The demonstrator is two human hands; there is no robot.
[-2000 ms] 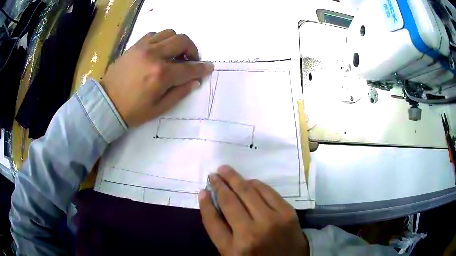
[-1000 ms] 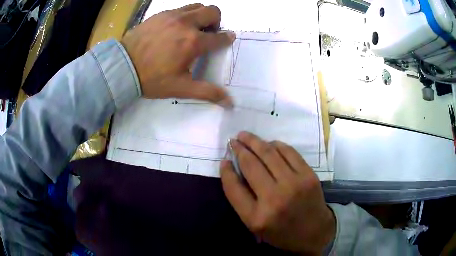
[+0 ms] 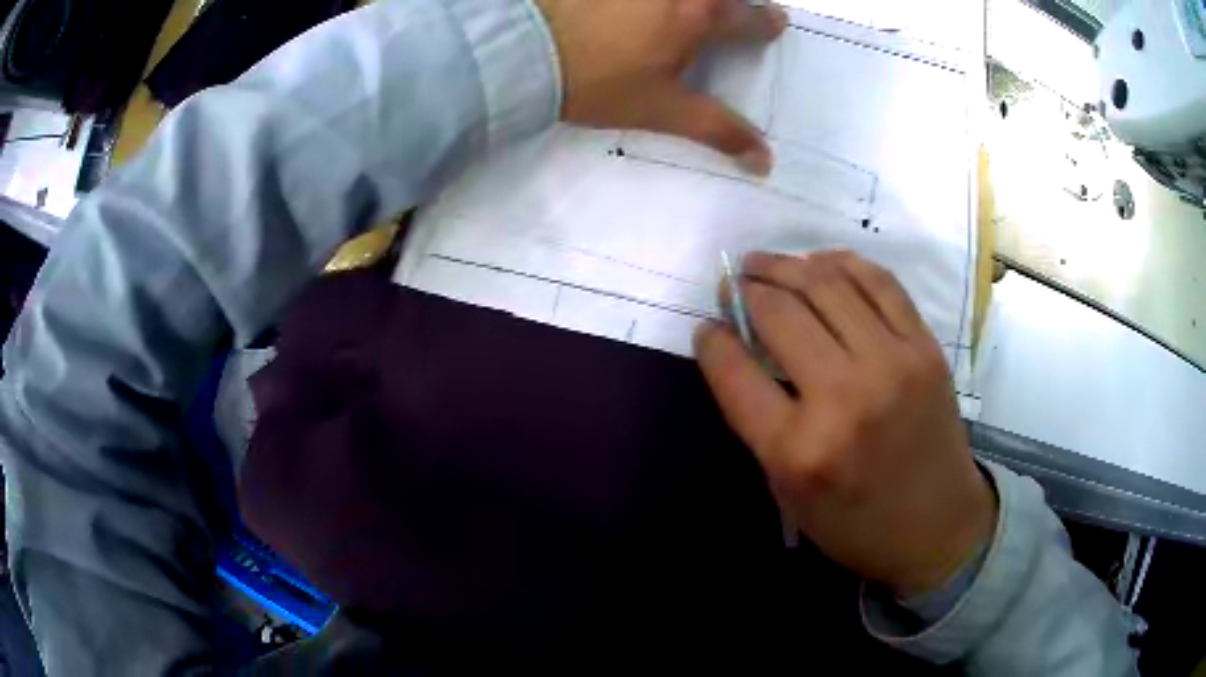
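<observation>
A white paper pattern (image 3: 529, 218) with ruled lines, a narrow drawn rectangle and small dark marks lies on dark plum cloth (image 3: 529, 397), which hangs over the table's front edge. My left hand (image 3: 648, 66) presses on the upper part of the paper with thumb and fingers spread; it is cut off by the top edge. My right hand (image 3: 846, 397) rests on the paper's lower edge and holds a thin whitish marking pencil (image 3: 735, 302) between thumb and fingers, its tip on or just above the paper.
The white sewing machine head (image 3: 1157, 86) stands at upper right above its bed plate (image 3: 1098, 251). The grey table edge (image 3: 1098, 476) runs along the lower right. Dark cloth pieces (image 3: 251, 46) lie at upper left. A blue basket (image 3: 271, 582) shows below at left.
The view has shifted, so paper and hands sit farther right and higher, and more dark cloth shows. My left hand has gone from pinched fingers to a spread thumb. My right hand still holds the pencil.
</observation>
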